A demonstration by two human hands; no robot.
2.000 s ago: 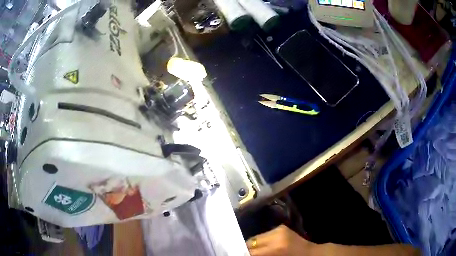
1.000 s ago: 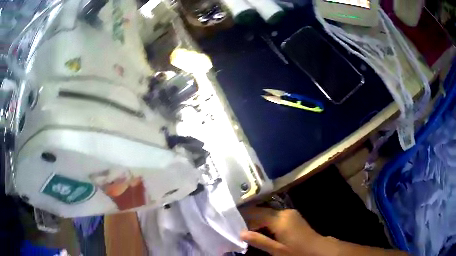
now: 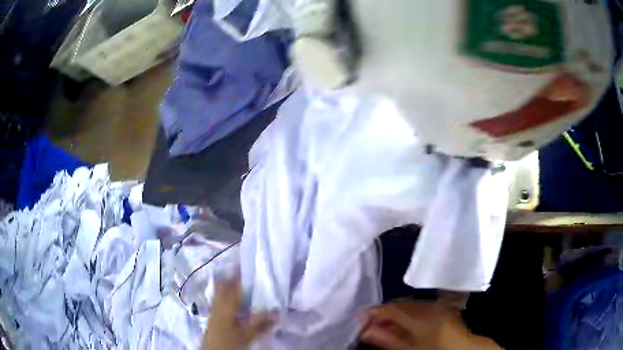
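A large white to pale lilac garment piece hangs from the sewing machine bed down towards my lap. One narrow end of it hangs below the machine head. My left hand is blurred at the bottom, at the cloth's left edge, with fingers apart; whether it grips the cloth cannot be told. My right hand is at the bottom centre-right, its fingers closed on the cloth's lower edge. The needle and presser foot are hidden behind the machine head.
A heap of white pieces with dark edges lies at the left. Blue-lilac cloth lies on the table at upper left. The wood table edge, part of the yellow snips and bluish pieces are at the right.
The view has swung left, bringing in the heap and blue-lilac cloth. More of the garment shows. My left hand has come into clear view at the heap's side; my right hand is lower, at the cloth's edge.
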